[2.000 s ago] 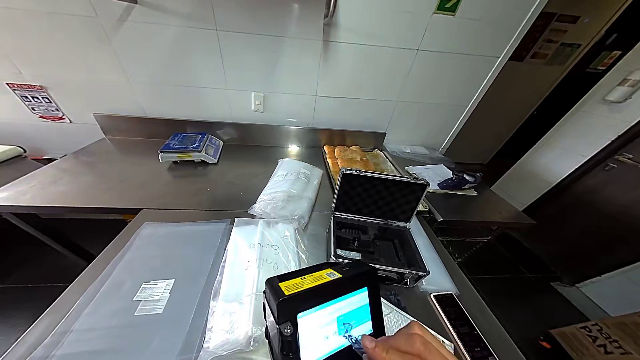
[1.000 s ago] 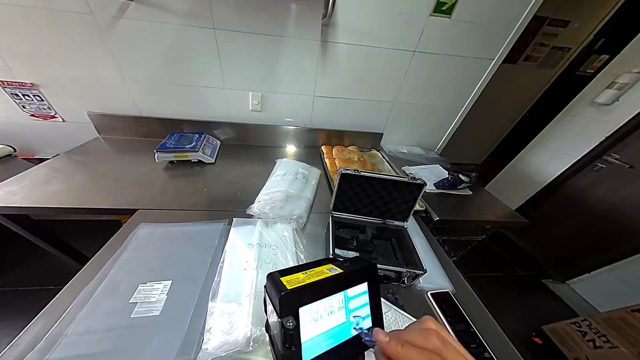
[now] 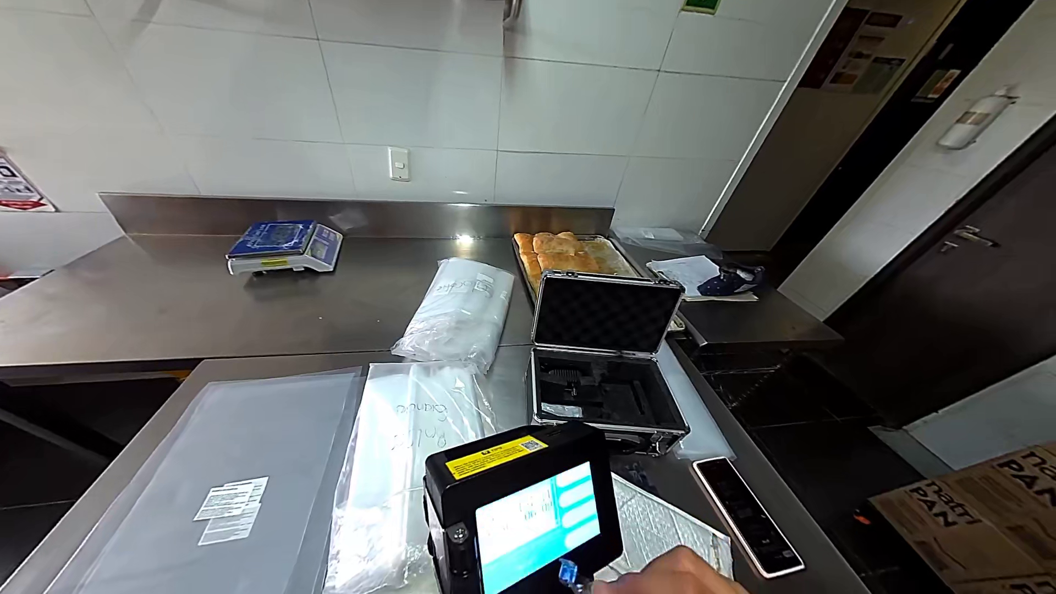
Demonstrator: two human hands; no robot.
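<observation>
At the bottom of the view, my right hand [image 3: 672, 573] holds a small stylus-like thing with a blue tip [image 3: 568, 571] against the lower edge of a lit touchscreen. The screen belongs to a black boxy handheld device [image 3: 520, 503] with a yellow label on top. My left hand does not show. Just behind the device, an open hard case [image 3: 606, 388] with black foam stands on the steel table. Left of the device lie a clear bag of white plastic bags [image 3: 404, 462] and a grey translucent sheet stack [image 3: 256, 445] with two labels.
A phone [image 3: 747, 516] lies at the table's right edge, beside a silvery padded sheet [image 3: 668, 528]. Farther back are a wrapped white bundle [image 3: 462, 309], a tray of bread [image 3: 565, 256], a blue-topped scale [image 3: 285, 247] and papers [image 3: 685, 272]. Cardboard boxes [image 3: 973, 520] stand lower right.
The device's screen has changed its layout between frames. My right hand has moved down, with the blue tip now at the screen's lower edge.
</observation>
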